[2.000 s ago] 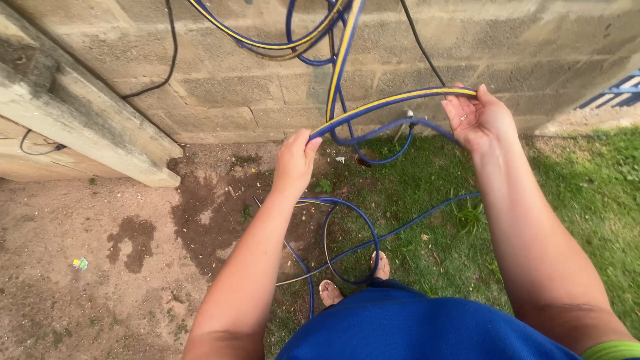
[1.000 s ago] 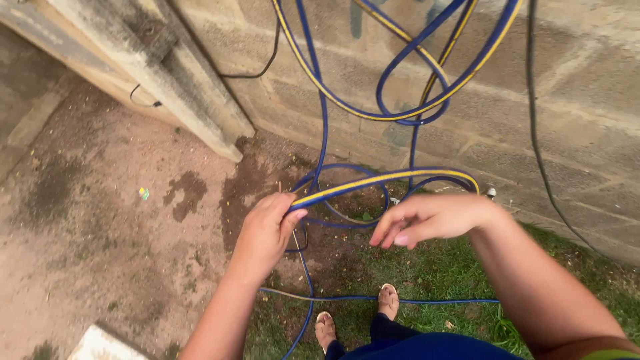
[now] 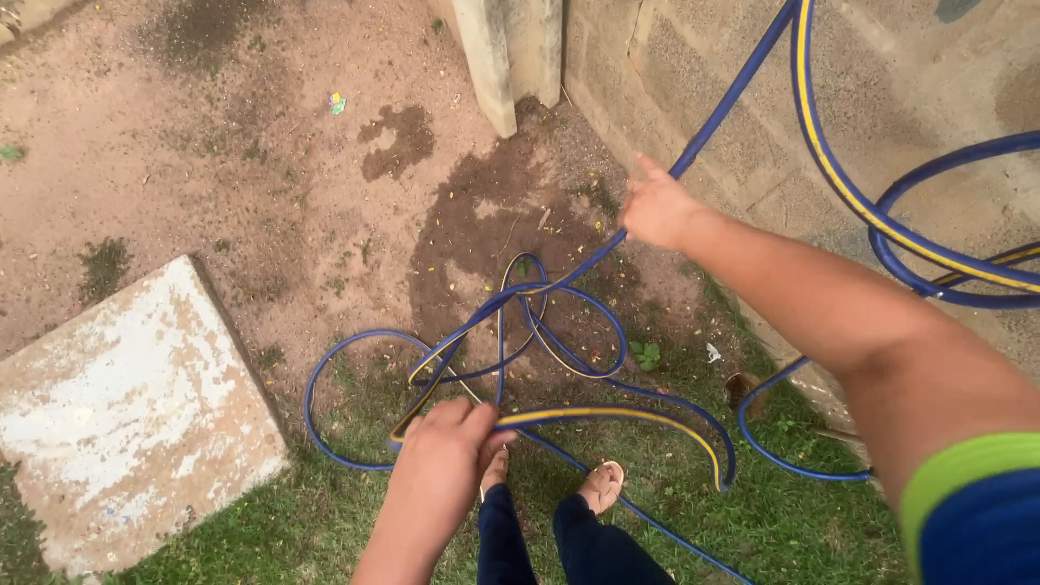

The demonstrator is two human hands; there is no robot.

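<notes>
A blue garden hose with a yellow stripe (image 3: 601, 413) passes through my left hand (image 3: 451, 447), whose fingers are closed around it near my feet. From there one length arcs to the right over the grass. My right hand (image 3: 660, 207) is stretched out toward the wall, on a hose length that runs up to the upper right; its fingers are partly hidden, so its hold is unclear. Tangled hose loops (image 3: 581, 292) lie on the soil between my hands. More hose loops (image 3: 861, 211) hang in front of the wall at the right.
A block wall (image 3: 756, 146) rises at the right, with a concrete post (image 3: 508, 65) at its corner. A pale, worn slab (image 3: 146, 406) lies at the left. My feet stand on grass, near damp soil and a small white scrap (image 3: 712, 353).
My right hand has left the striped length it touched two seconds ago and reached across to another hose length by the wall. My left hand still holds hose. The view has swung left.
</notes>
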